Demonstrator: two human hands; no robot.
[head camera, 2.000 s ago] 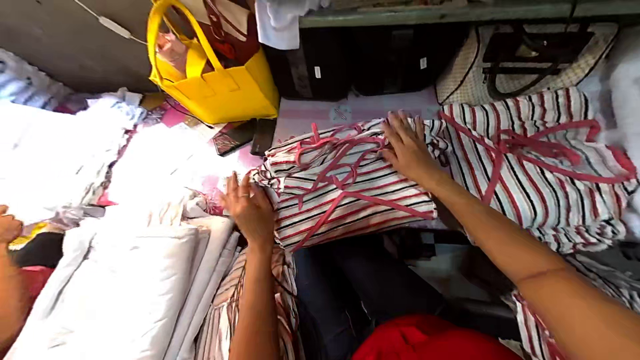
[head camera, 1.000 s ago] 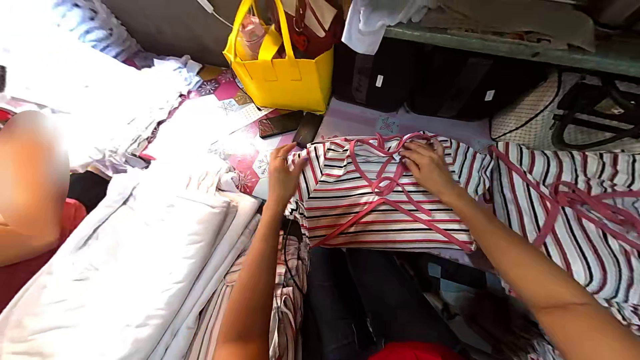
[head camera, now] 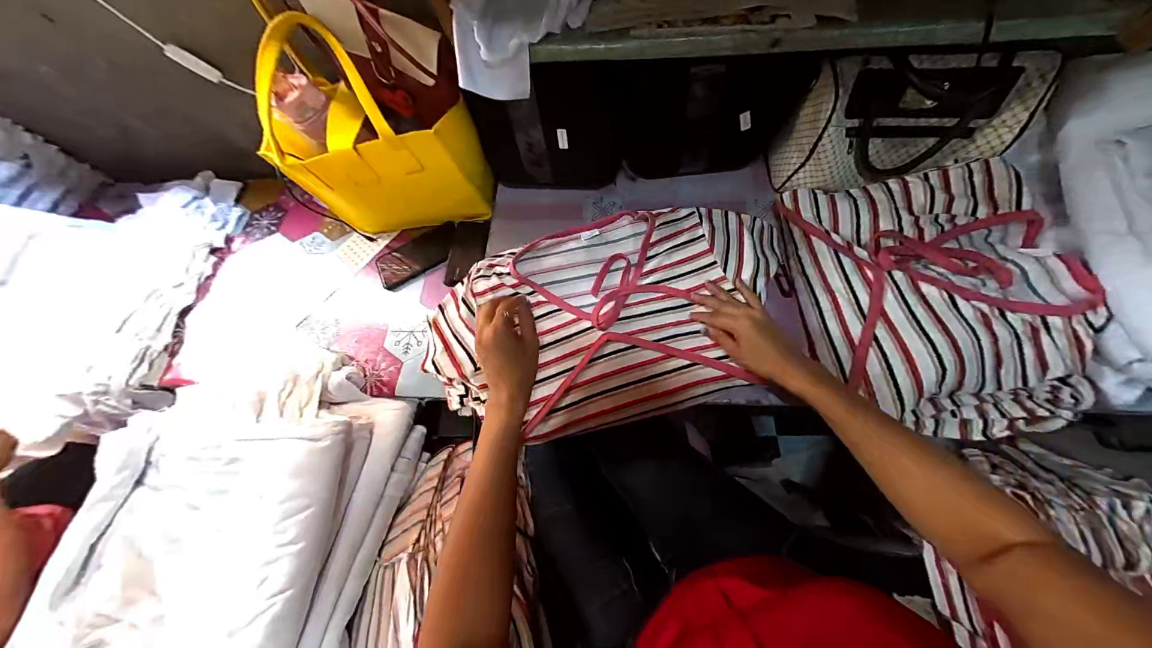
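Observation:
A striped garment in white, red and black lies before me, its pink drawstring tied in a bow at the middle of the neckline. My left hand rests on its left side by the sleeve, fingers curled; whether cloth is pinched in them is hard to see. On the right part of the garment my right hand lies with its fingers spread, next to the pink tie. Another striped garment with a pink tie lies folded just to the right.
White folded cloth is stacked at the left, near a person's arm. A yellow handbag and dark phone-like objects stand or lie behind. Black bags and a checked bag sit under a shelf.
The neckline now lies spread, with the bow at its middle. My right hand has left the ties near the garment's top and lies flat lower on its right part.

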